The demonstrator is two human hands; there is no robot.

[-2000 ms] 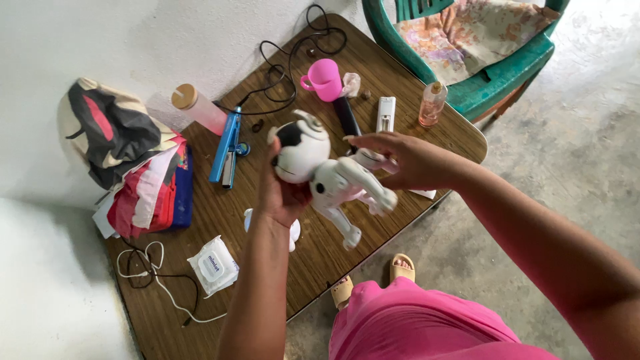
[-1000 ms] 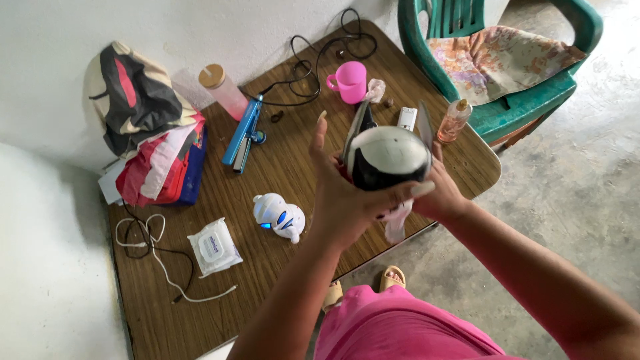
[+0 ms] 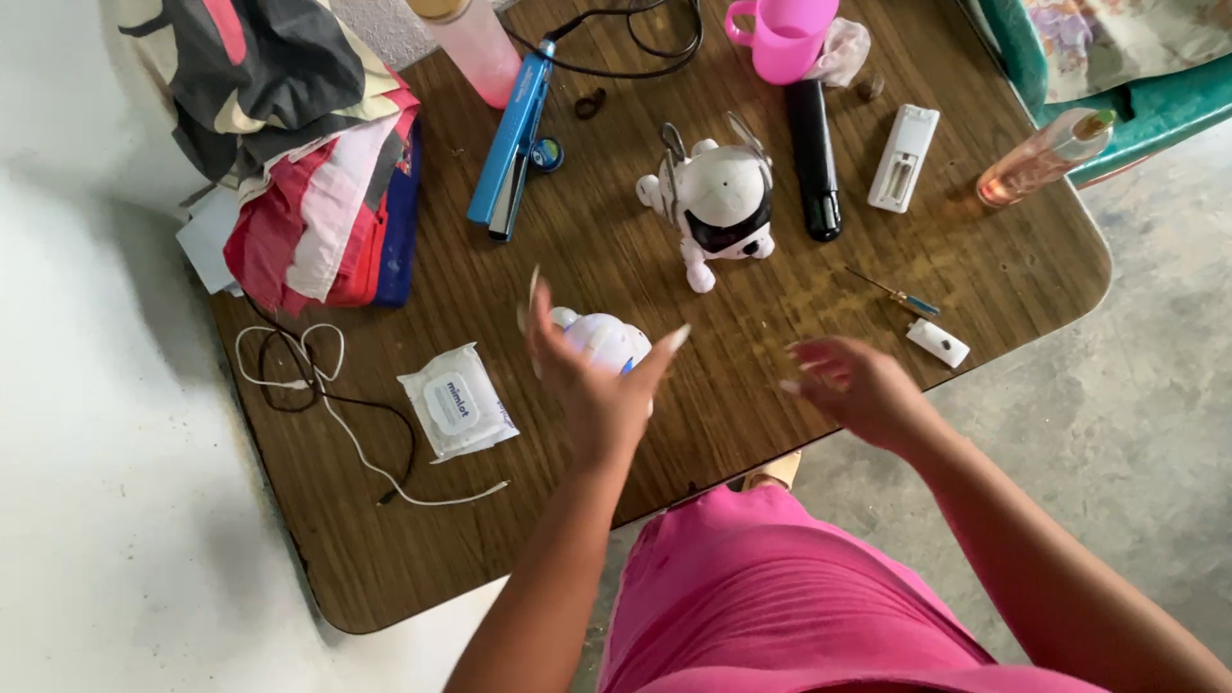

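Note:
My left hand (image 3: 597, 385) is spread over a small white toy (image 3: 604, 342) with a blue patch, partly covering it; whether they touch cannot be told. A white robot dog toy (image 3: 722, 197) with a black visor and grey ears stands on the wood-grain table (image 3: 674, 462), beyond both hands. My right hand (image 3: 852, 390) is empty above the table's front edge, fingers apart and slightly curled. Near it lie a small screwdriver (image 3: 905, 296) and a white battery cover (image 3: 937, 344). Farther back is a white remote control (image 3: 904, 159) with its battery compartment exposed.
A black cylindrical object (image 3: 814, 159), pink mug (image 3: 784, 38) and spray bottle (image 3: 1044, 159) stand or lie at the back right. A blue hair straightener (image 3: 515, 144), pink tumbler (image 3: 472, 48), wipes pack (image 3: 459, 402), cables (image 3: 356, 448) and piled cloth (image 3: 318, 202) are leftward. A green chair (image 3: 1155, 125) adjoins the table.
The robot dog toy, held in both hands earlier, now stands on the table, let go. My left hand has moved over to the small white toy. My right hand has come back toward the table's front edge.

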